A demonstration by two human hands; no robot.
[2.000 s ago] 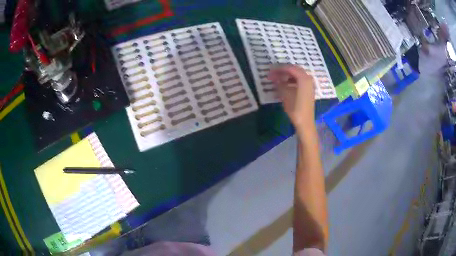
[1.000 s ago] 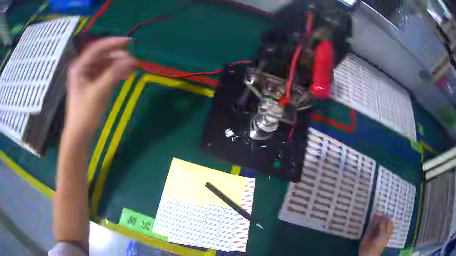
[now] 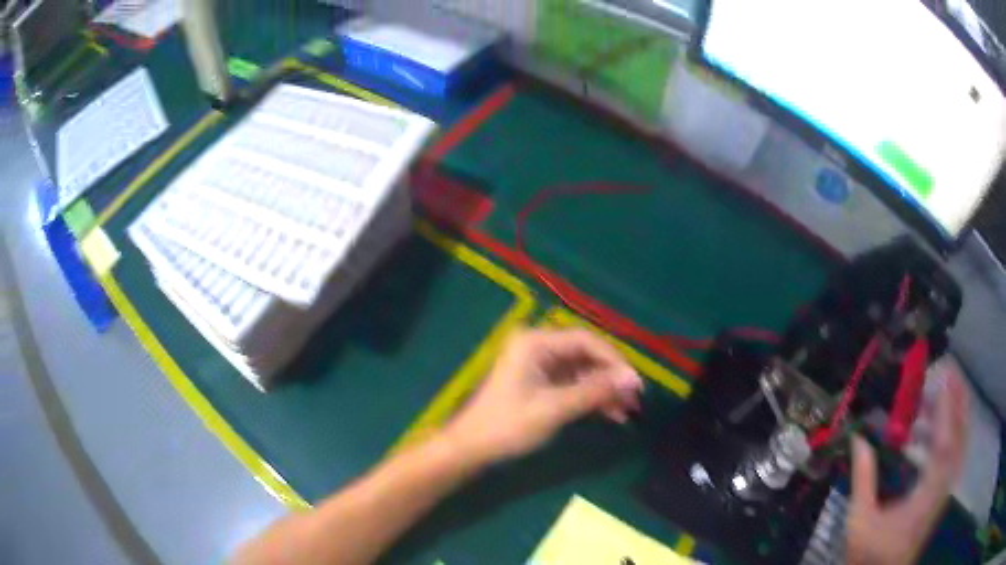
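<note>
The black test fixture [image 3: 811, 414] stands at the right, with its red clamp handle [image 3: 909, 392] and silver round holder [image 3: 778, 458]. My left hand [image 3: 552, 392] is over the mat left of the fixture, thumb and fingertips close together. Blur hides whether a small part is between them. My right hand [image 3: 910, 497] is at the right side of the fixture beside the red handle, thumb and fingers apart. No grip on the handle shows. Yellow paper [image 3: 607, 535] lies at the bottom edge, mostly cut off.
A tall stack of white trays [image 3: 298, 188] stands at the left. Behind it is a blue box [image 3: 414, 61]. A thin red wire [image 3: 574, 296] runs over the mat to the fixture. A bright monitor [image 3: 860, 99] stands behind the fixture. Another white tray [image 3: 108, 130] lies far left.
The view has swung left, bringing the tray stack and monitor in. My left hand has moved from beside the stack towards the fixture. My right hand has moved from the right-hand trays to the fixture.
</note>
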